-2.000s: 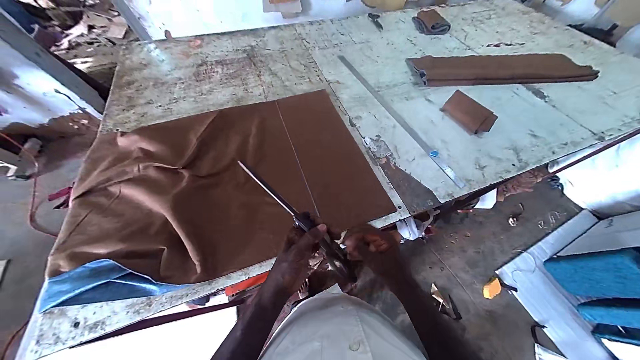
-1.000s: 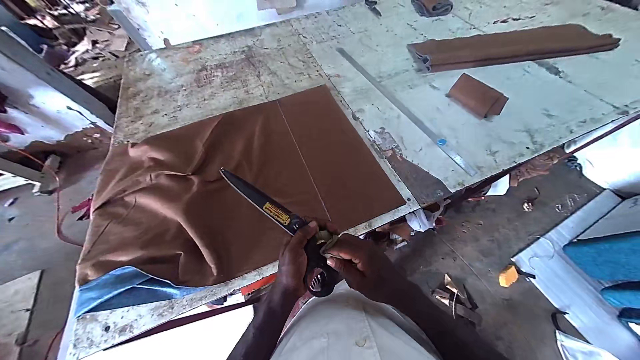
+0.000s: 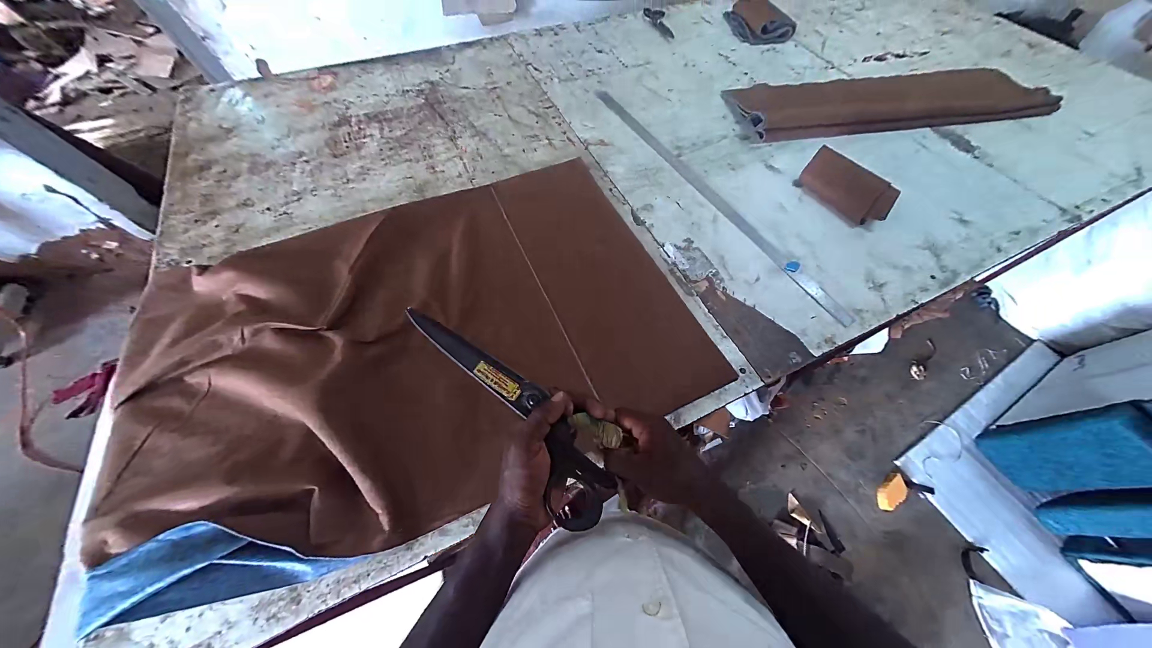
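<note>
My left hand [image 3: 531,463] grips a pair of large black-handled fabric shears [image 3: 468,355] around the pivot and handle; the blades lie together, pointing up and left over the cloth. My right hand [image 3: 652,454] is closed on a small olive-yellow piece [image 3: 601,432], perhaps cloth, beside the shears' handles. Under the blades a brown sheet of fabric [image 3: 441,270] is spread over the table corner, wrinkled at left and flatter at right, with a thin pale line [image 3: 540,283] across it. Its near left corner is folded back, showing a blue underside [image 3: 207,567].
On the pale worn table [image 3: 666,99] lie a metal ruler [image 3: 711,193], a long folded brown cloth [image 3: 900,103], a small folded brown piece [image 3: 848,186], a rolled piece [image 3: 760,20] and a small dark tool [image 3: 659,22]. Scraps and a yellow object [image 3: 892,491] lie on the floor at right.
The shears have turned from edge-on to show the flat of the blade. My hands stay together at the handles. The cloth and ruler lie as before.
</note>
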